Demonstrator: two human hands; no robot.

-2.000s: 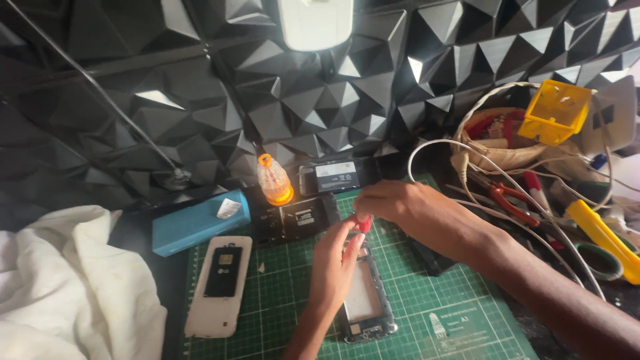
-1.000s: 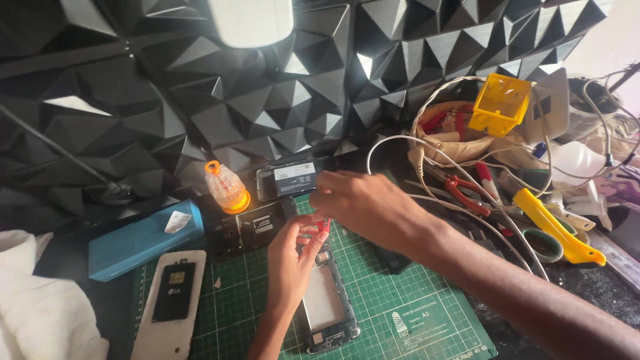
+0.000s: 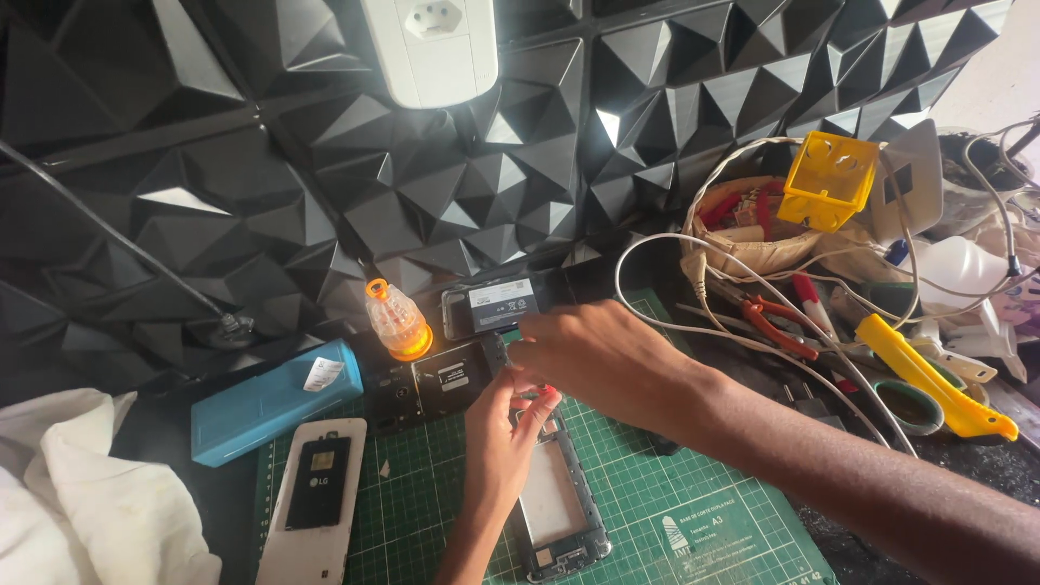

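My left hand (image 3: 508,431) pinches a small red object (image 3: 548,392), perhaps part of a tool, above the top end of a bare phone mid-frame (image 3: 597,520) on the green cutting mat (image 3: 699,504). My right hand (image 3: 561,345) is closed just above and touching the left fingertips; what lies between its fingers is hidden. Behind the hands are a phone battery with a white label (image 3: 500,305) and a black phone housing (image 3: 443,382). An orange and clear bottle-shaped bit holder (image 3: 398,321) stands on that housing's back edge. A white phone back cover (image 3: 276,552) carries a black LG battery (image 3: 321,483).
A blue box (image 3: 260,406) and white cloth (image 3: 89,496) lie left. At the right are a basket (image 3: 751,244), a yellow electrical box (image 3: 829,180), orange-handled pliers (image 3: 772,329), a yellow-handled tool (image 3: 934,378) and looping white cables. A wall socket (image 3: 431,49) hangs above.
Both hands stay together over the frame's top end, with the right hand a little farther above the red object than two seconds ago. The view has shifted.
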